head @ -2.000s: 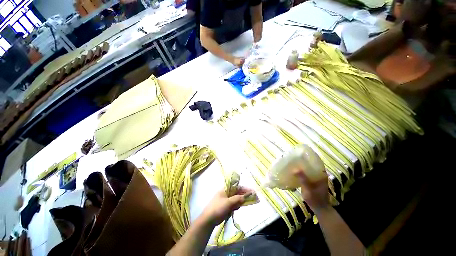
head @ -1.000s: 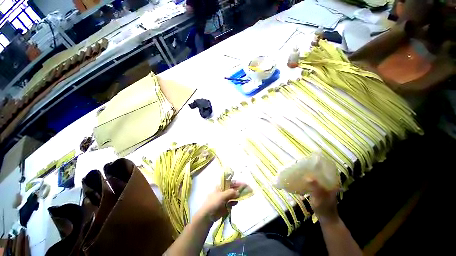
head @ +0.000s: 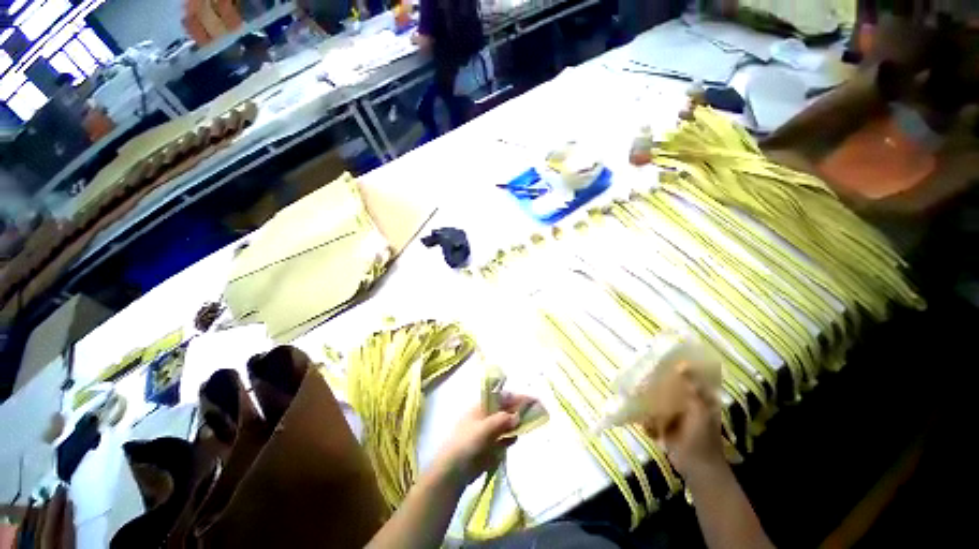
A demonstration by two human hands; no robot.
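Observation:
My left hand (head: 487,431) grips a yellow strap (head: 523,414) near its end, at the table's front middle; the rest of the strap hangs down towards my body. My right hand (head: 687,413) holds a whitish squeeze bottle (head: 657,375), nozzle pointing left and down towards the strap end, with a gap between. A loose pile of yellow straps (head: 389,391) lies left of my left hand. A row of spaced straps (head: 687,281) lies beyond and right of the bottle, ends hanging over the near edge. The bottle and right fingers are slightly blurred.
Brown leather pieces (head: 281,456) stand at near left. Olive-yellow panels (head: 311,263) lie beyond the pile, beside a black crumpled lump (head: 448,247). A blue tray (head: 558,205) holds a pot (head: 580,169). A dense strap heap (head: 773,193) lies far right. A person (head: 449,48) stands beyond the table.
The person at the far side of the table in the oldest frame has moved away from it. My right hand has tilted the bottle nozzle downward. My left hand still holds the strap.

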